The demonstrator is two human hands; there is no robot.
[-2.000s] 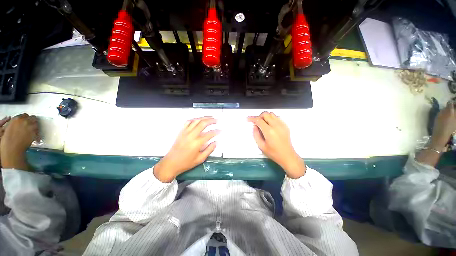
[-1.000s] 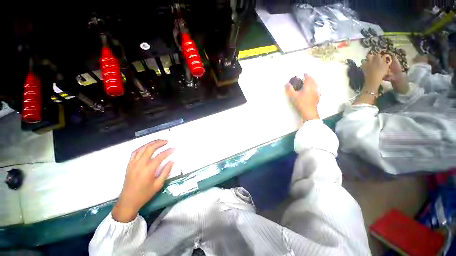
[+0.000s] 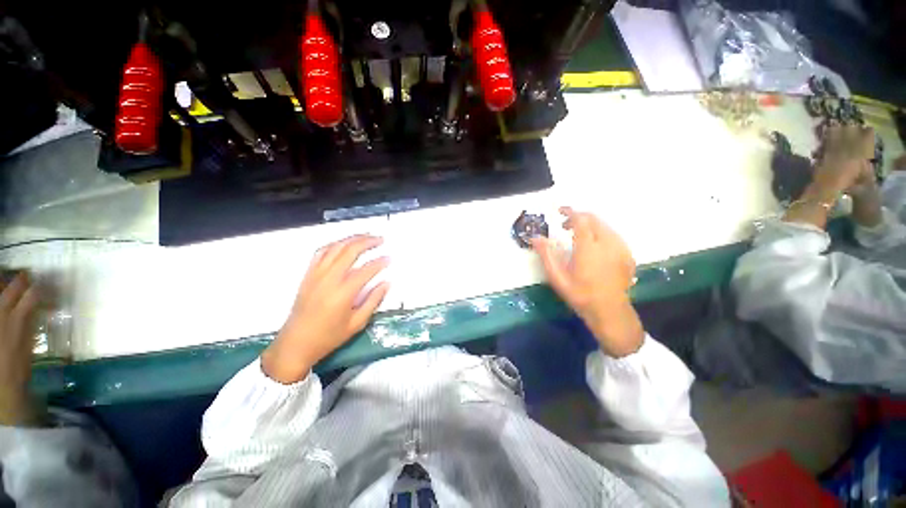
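A small round black part (image 3: 529,229) with a notched edge lies on the white bench (image 3: 447,260), right of the middle. My right hand (image 3: 593,263) is just right of it, thumb at the part's lower edge and fingers apart; whether the thumb touches it I cannot tell. My left hand (image 3: 333,303) rests on the bench near the green front edge, fingers apart and empty. Behind the hands stands the black fixture base plate (image 3: 268,203) with a pale label strip. Three red toggle clamp handles (image 3: 321,74) rise above it.
Another person's hand (image 3: 15,337) is at the left edge. A neighbour's hands (image 3: 842,164) are at the right, by dark rings (image 3: 830,99). A crumpled clear bag (image 3: 750,45), white paper (image 3: 656,45) and a loose tan pile (image 3: 730,104) lie back right.
The view has swung back left. My right hand has moved from the far right towards the middle, and the black part now lies farther left on the bench. My left hand has stayed open.
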